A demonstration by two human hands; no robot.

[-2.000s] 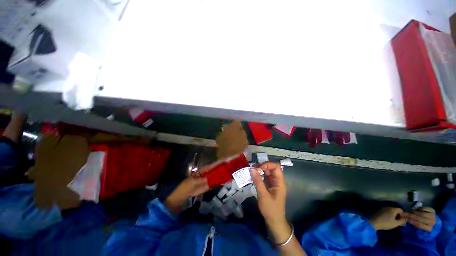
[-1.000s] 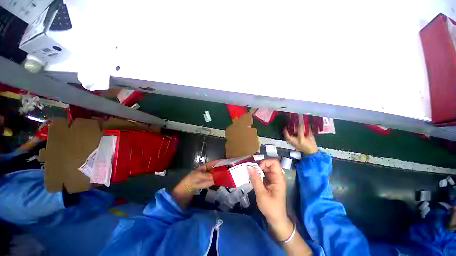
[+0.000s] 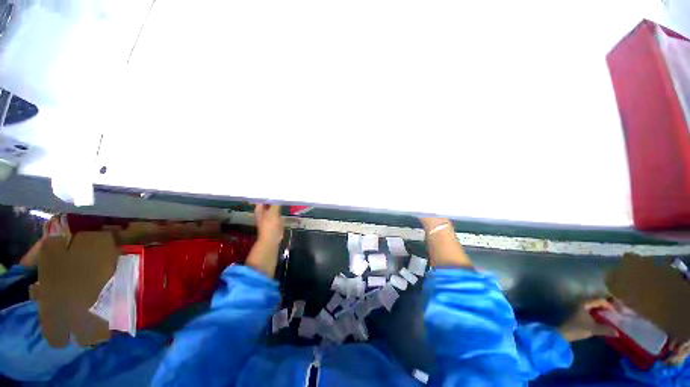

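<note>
A loose pile of small white folded leaflets lies on the dark bench in front of me. Both my arms reach forward to the conveyor belt. My left hand shows only in part at the shelf's front edge; its fingers are hidden under the shelf. A bit of a red box shows just right of it; I cannot tell if they touch. My right hand is hidden under the shelf; only the wrist with a light bracelet shows.
The white overhead shelf covers the upper view, with a large red carton at its right. Red boxes and a brown cardboard flap stand at left. At right, another person's hands hold a red box with a brown flap.
The red box with the brown flap and the leaflet have left the space before me. Both my hands have moved forward and apart, under the shelf. The neighbour's arm has withdrawn from the belt.
</note>
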